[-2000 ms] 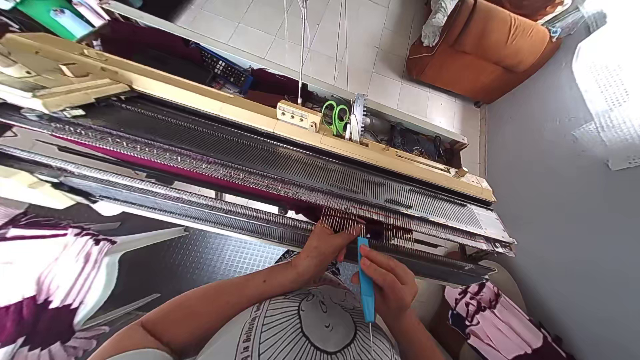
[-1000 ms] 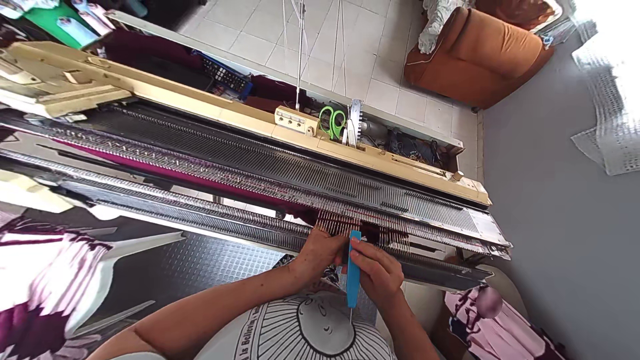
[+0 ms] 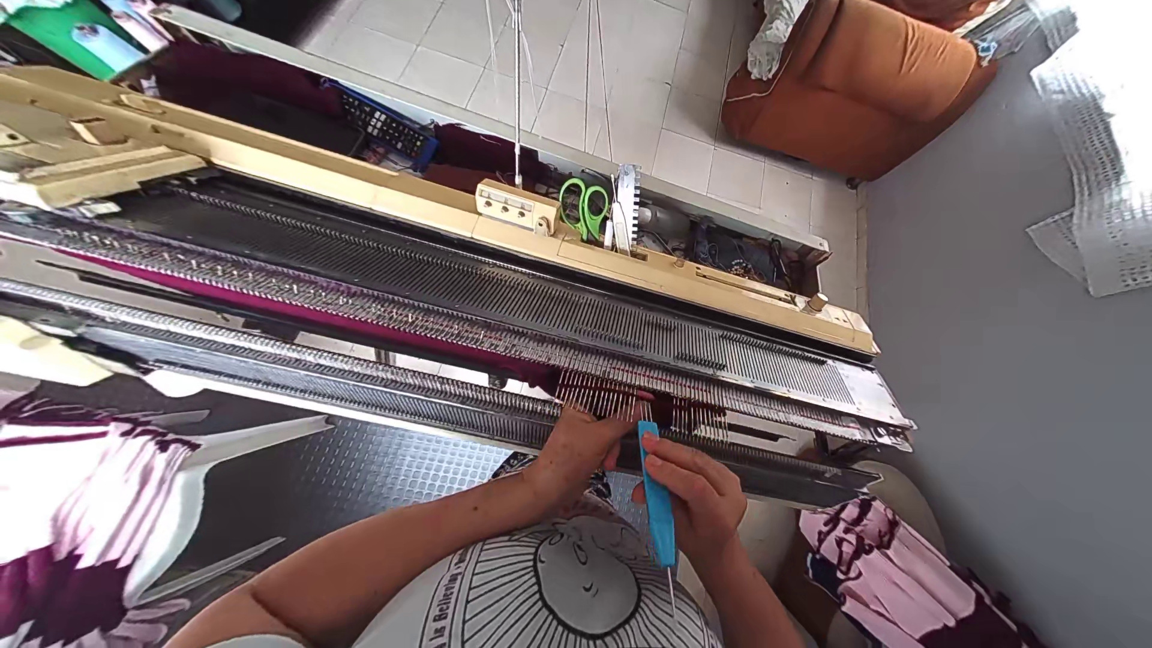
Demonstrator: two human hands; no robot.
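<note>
My right hand (image 3: 697,495) grips the blue handle of a double-ended latch tool (image 3: 659,508); one thin metal end points down toward my shirt, the other reaches the stitches. My left hand (image 3: 580,450) is at the lower edge of the dark maroon knitting (image 3: 661,409), its fingers partly hidden among the strands, just left of the tool. Whether it pinches the fabric cannot be told. The knitting hangs between the two needle beds of a knitting machine (image 3: 432,211), close to the row of metal needles (image 3: 504,337).
Green-handled scissors (image 3: 585,209) stand upright in the machine's beige top, beside a white toothed comb (image 3: 627,207). The carriage (image 3: 117,171) sits at the far left. Pink and maroon knitted pieces (image 3: 909,576) lie at lower right, others at lower left. An orange armchair (image 3: 855,81) stands behind.
Both hands stay by the same part of the knitting. The blue tool, more slanted two seconds ago than one second ago, remains in my right hand with small shifts of angle.
</note>
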